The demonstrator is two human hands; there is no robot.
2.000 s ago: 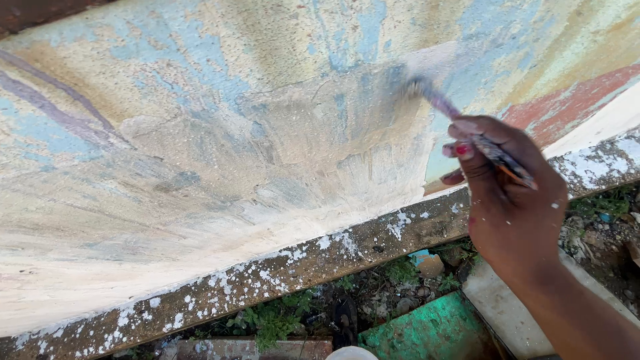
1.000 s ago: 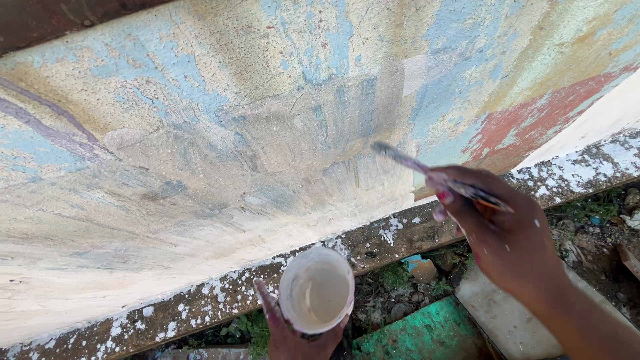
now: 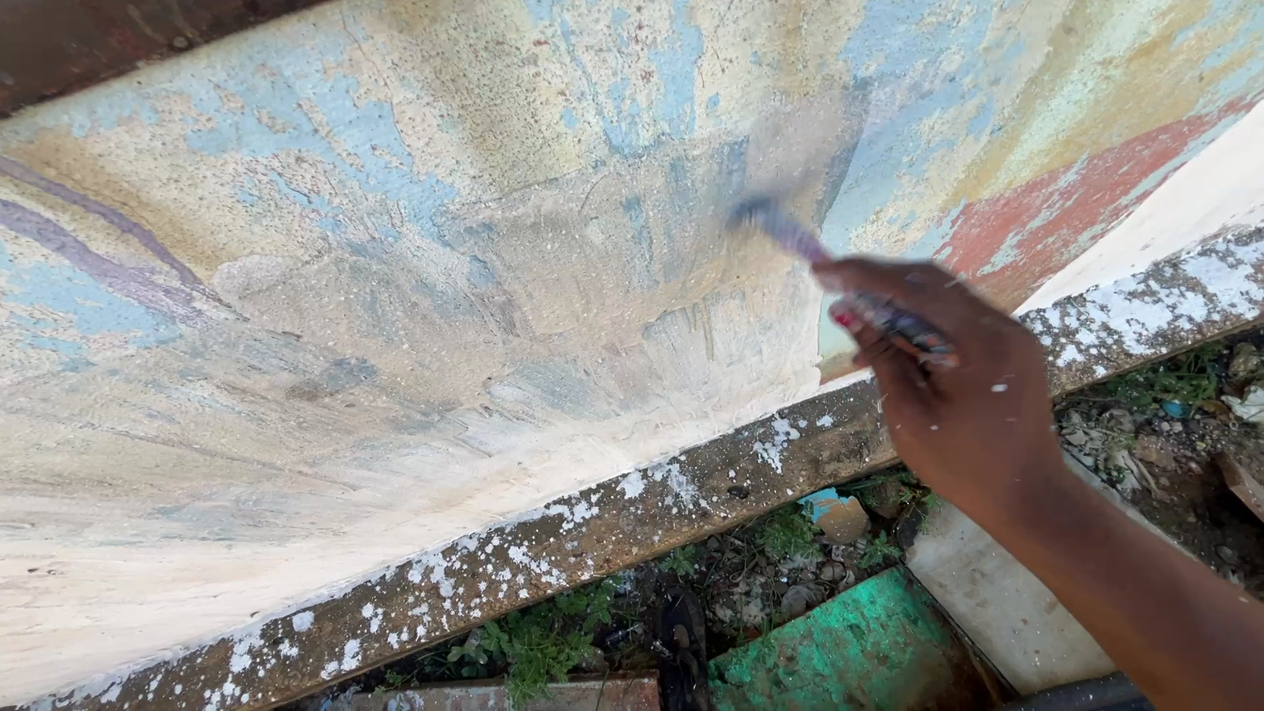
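My right hand (image 3: 963, 370) is closed around the handle of a paintbrush (image 3: 795, 237). The brush's bristle end is against or very near the wall (image 3: 592, 247), blurred by motion. Flaking blue, yellow and red paint shows on the wall, with a thin wet-looking greyish-white coat around the brush and a whiter band along the bottom. White specks dot the back of my right hand. My left hand is outside the view.
A ledge (image 3: 553, 548) spattered with white paint runs along the wall's foot. Below it lie a green-coated slab (image 3: 849, 647), a pale slab (image 3: 997, 583), weeds (image 3: 543, 637) and stones. A dark shoe (image 3: 681, 642) shows at the bottom. A dark beam (image 3: 118, 39) crosses the top left.
One second ago my left hand held a white paint container at the bottom; both have left the view. My right hand has moved the brush farther up the wall.
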